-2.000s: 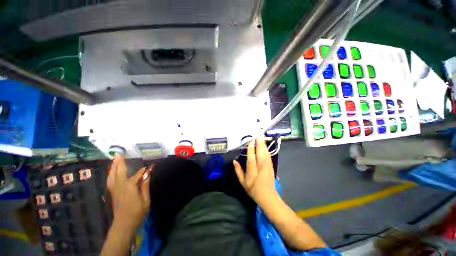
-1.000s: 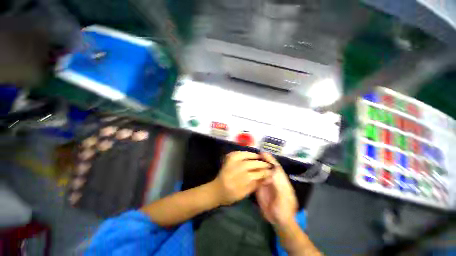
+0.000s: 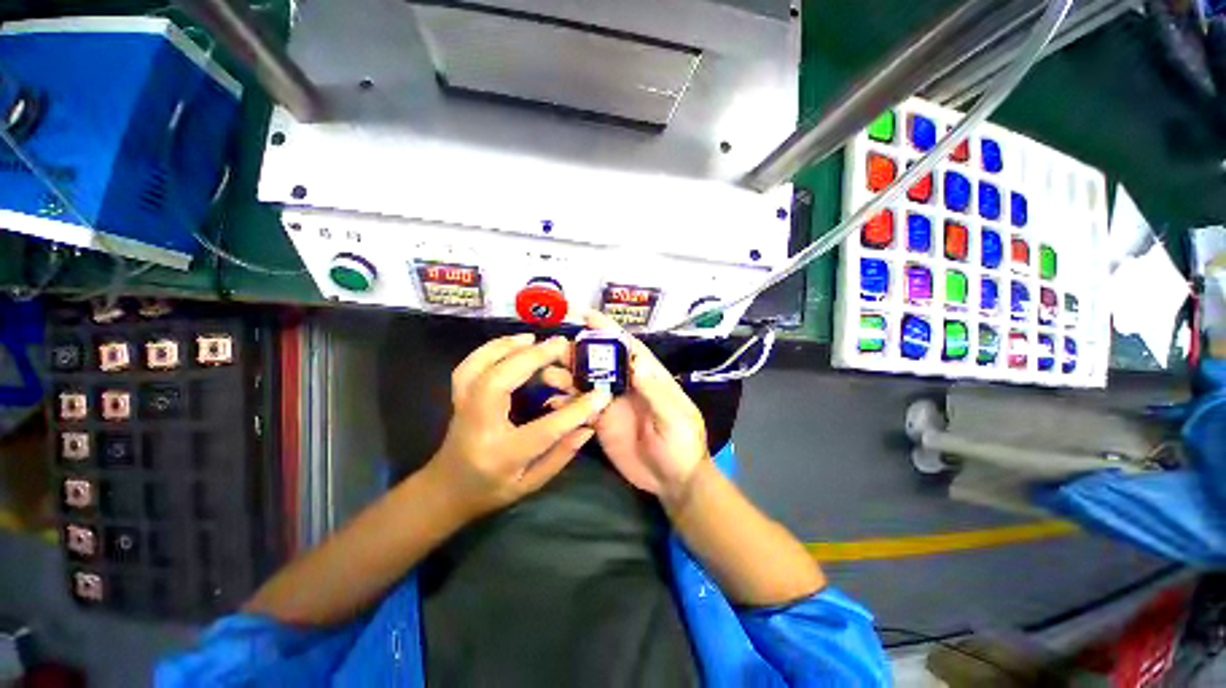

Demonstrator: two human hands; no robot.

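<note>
A small square smartwatch unit (image 3: 601, 360) with a dark frame and a pale lit patch on its screen is held above my lap, in front of the press panel. My left hand (image 3: 504, 417) grips it from the left with thumb and fingers. My right hand (image 3: 654, 417) holds it from the right, palm turned up, fingertips behind its upper edge. The red stop button (image 3: 542, 303) is just beyond my hands, between two red-digit displays (image 3: 453, 285). The green left button (image 3: 352, 274) and green right button (image 3: 705, 313) are untouched.
The press (image 3: 538, 175) spans the front. A white tray (image 3: 850, 309) of lit watches stands right, a clear hose (image 3: 928, 168) crossing over it. A black parts tray (image 3: 188, 470) is lower left, a blue box (image 3: 114, 135) upper left. Another person's blue sleeve (image 3: 1156, 504) shows at right.
Two seconds ago my hands were apart near the two green buttons. Now they are together on the watch, its pale screen patch facing up. The view has also shifted, and tray screens show different colours.
</note>
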